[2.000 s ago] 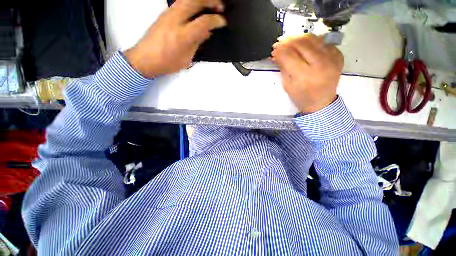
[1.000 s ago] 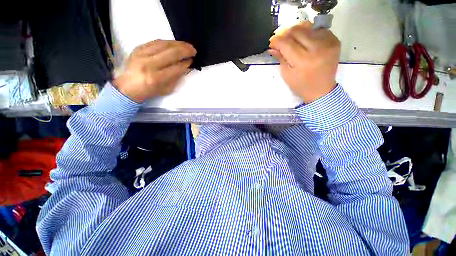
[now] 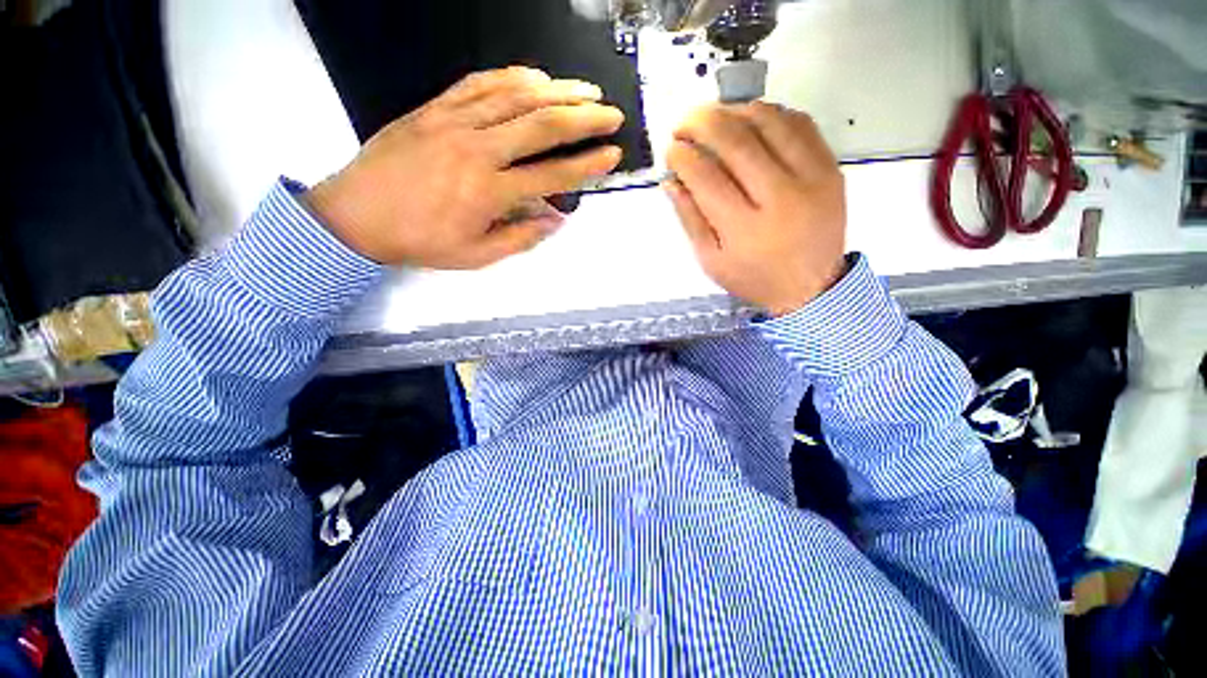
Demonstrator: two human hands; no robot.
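Note:
A black fabric piece point(image 3: 463, 47) lies on the sewing machine bed at the top centre, left of the presser foot point(image 3: 629, 24). My left hand point(image 3: 463, 166) rests over its near edge with the fingers spread and pointing right. My right hand point(image 3: 761, 199) is just right of the fabric, below the machine's grey knob point(image 3: 741, 80), with its fingers curled and fingertips together. Whether it pinches a thread or edge cannot be told. The fabric's near edge is partly hidden under my left hand.
Red-handled scissors point(image 3: 1002, 166) lie on the white table at right, with small brass-coloured tools point(image 3: 1132, 151) beside them. A dark fabric stack point(image 3: 86, 172) lies at the left edge near brown tape point(image 3: 99, 327). The grey table edge point(image 3: 556, 331) runs before my body.
The view has shifted, so the scissors and machine appear further left. My left hand has moved from the fabric's lower left corner onto its near edge, closer to my right hand, with its fingers spread.

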